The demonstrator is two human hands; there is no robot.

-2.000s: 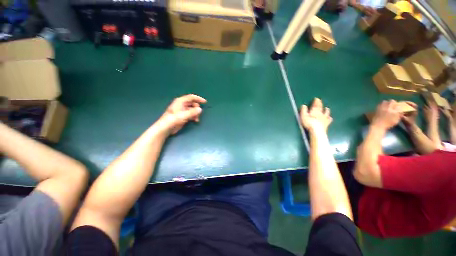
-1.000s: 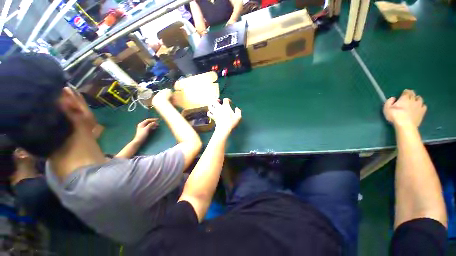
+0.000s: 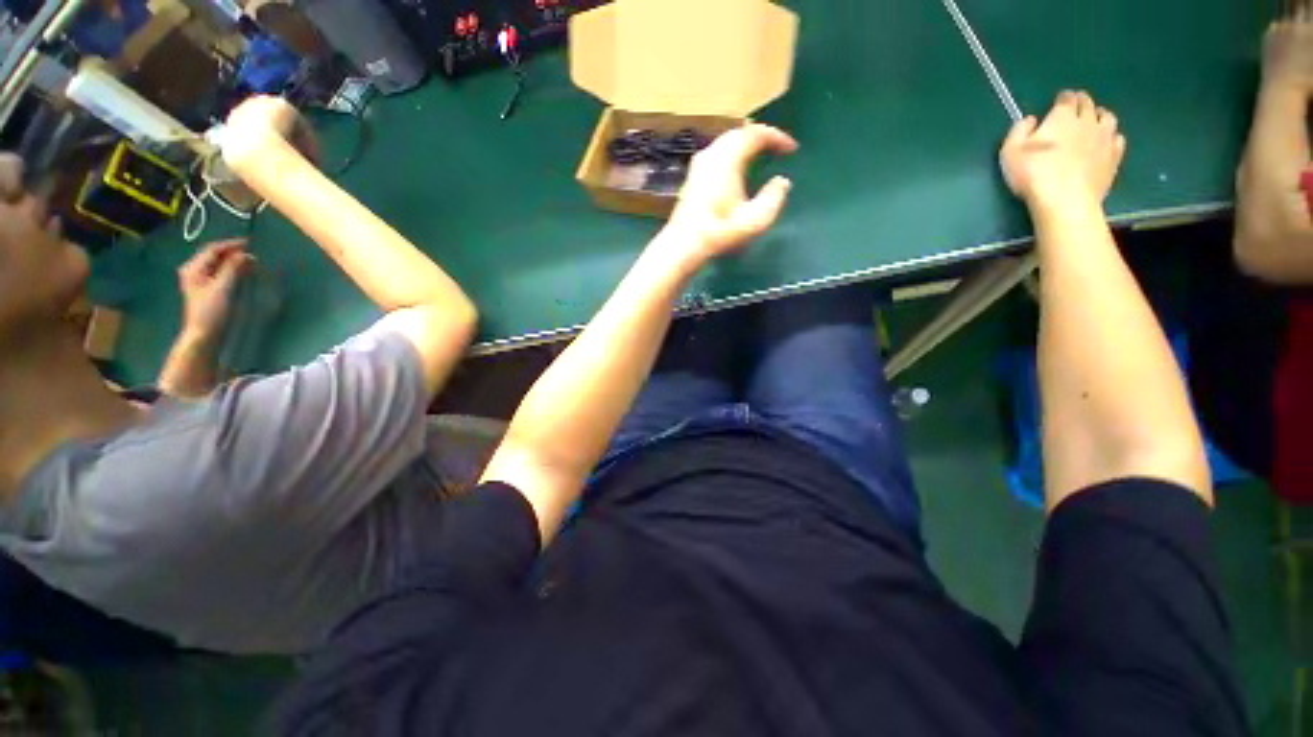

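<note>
An open mailer box (image 3: pixel 608 187) stands on the green bench in front of me, its hinged lid (image 3: pixel 683 55) up at the back. A black coiled cable (image 3: pixel 660 148) lies inside. My left hand (image 3: pixel 732 187) is at the box's right front corner, fingers spread, thumb apart; it partly hides that corner, and whether it touches the box is unclear. My right hand (image 3: pixel 1068 153) rests palm down on the bench at the right, beside the pale seam, holding nothing.
A neighbour in grey (image 3: pixel 245 475) sits at the left, an arm over the bench near a yellow-framed black object (image 3: pixel 130 187) and white cord. A black unit with red terminals (image 3: pixel 464 43) stands at the back. Another person's arm (image 3: pixel 1274 180) is at the right edge.
My left hand has gone left to the box beside the neighbour, and the box now stands nearer the middle, in front of me. The neighbour's arm is away from it. The view has turned.
</note>
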